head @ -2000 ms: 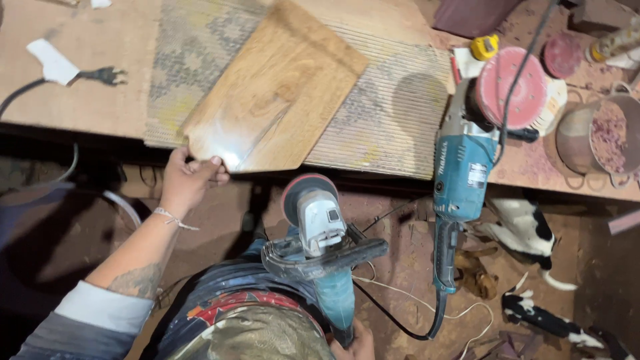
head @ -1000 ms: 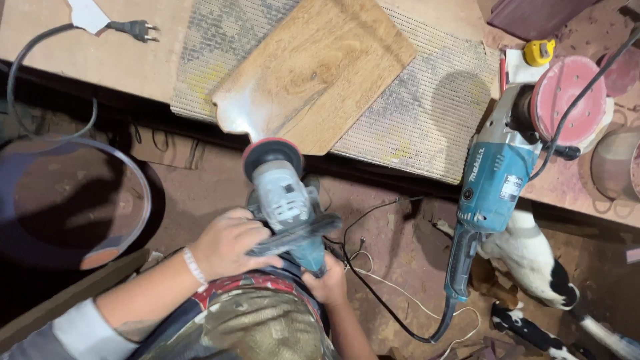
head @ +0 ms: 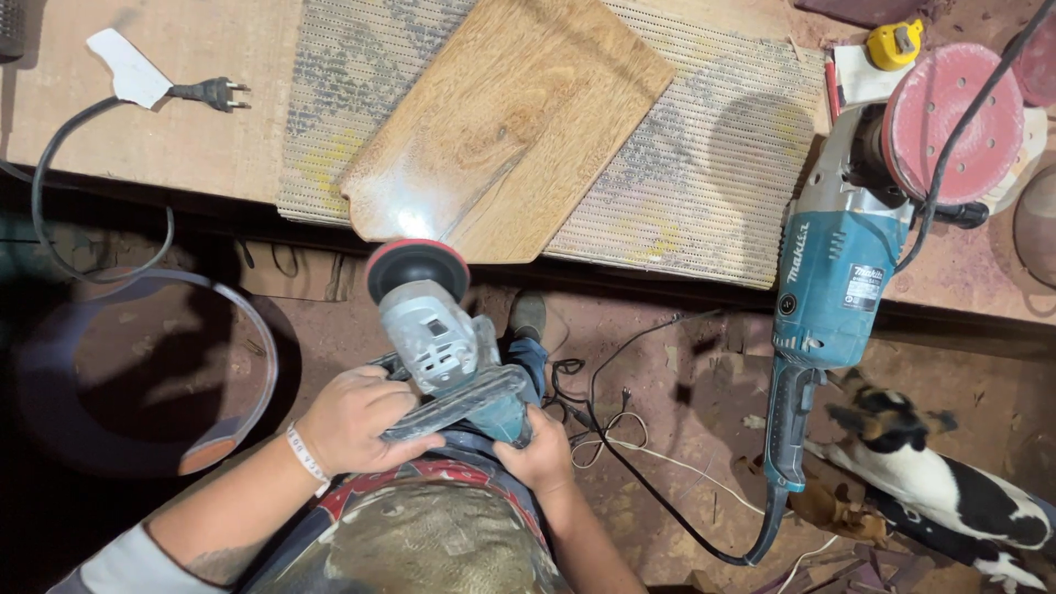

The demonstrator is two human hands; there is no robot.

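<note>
Both my hands hold a teal and grey angle grinder [head: 433, 338] with a sanding pad [head: 417, 272], just off the near edge of a wooden board [head: 520, 124]. My left hand [head: 363, 417] is closed on its black side handle. Around the teal rear body is my right hand [head: 540, 450], its fingers partly hidden. The board, pale and glossy at its near left corner, lies slanted on a ribbed mat [head: 693, 157] on the workbench.
A second Makita grinder [head: 846, 272] with a pink sanding disc [head: 949, 124] lies over the bench's right edge. A power plug [head: 219, 94] and a yellow tape measure [head: 893, 45] are on the bench. Dogs [head: 932, 478], cables [head: 610, 437] and a round tub [head: 268, 355] are below.
Two seconds ago my left hand was at the board's near left corner; it has since left the board and taken hold of the grinder's handle. The dogs have moved.
</note>
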